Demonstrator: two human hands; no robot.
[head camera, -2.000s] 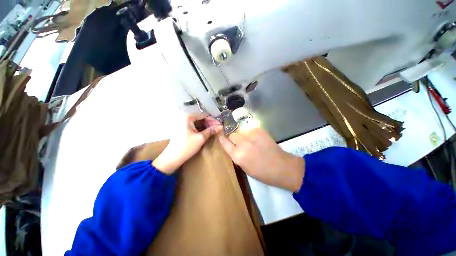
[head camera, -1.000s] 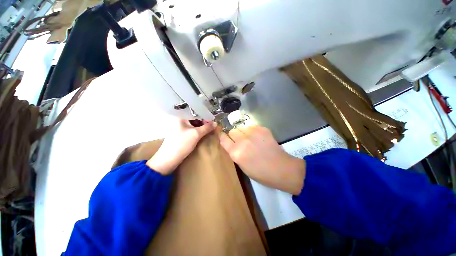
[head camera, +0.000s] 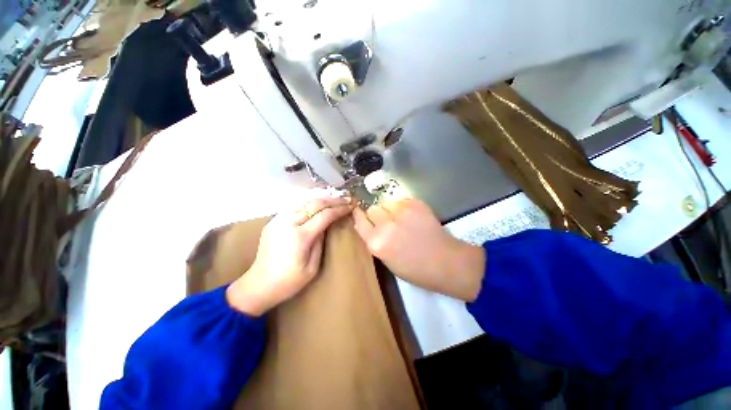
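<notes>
A tan-brown fabric panel (head camera: 337, 336) lies on the white table and hangs towards me, its top corner at the presser foot (head camera: 358, 192). My left hand (head camera: 288, 252) lies on the panel's top part, fingertips pressing it just left of the needle area. My right hand (head camera: 417, 244) is at the panel's right edge, fingers bent and fingertips close to the foot, beside the bright light spot. Its fingertips hold the fabric edge. The needle itself and any zipper under the fingers are hidden. A dark-brown layer shows along the panel's right edge.
The white sewing machine head (head camera: 449, 48) spans the top. A zipper bundle (head camera: 545, 160) with gold lines lies right of the needle. A brown fabric pile (head camera: 28, 240) is at the far left. A red and black tool (head camera: 696, 146) lies at the right. The white table (head camera: 136, 232) carries the panel.
My left hand has gone from pinching the fabric at the foot to lying flatter on the panel, fingers extended. The dark-red gap by its fingertips no longer shows. My right hand has barely moved.
</notes>
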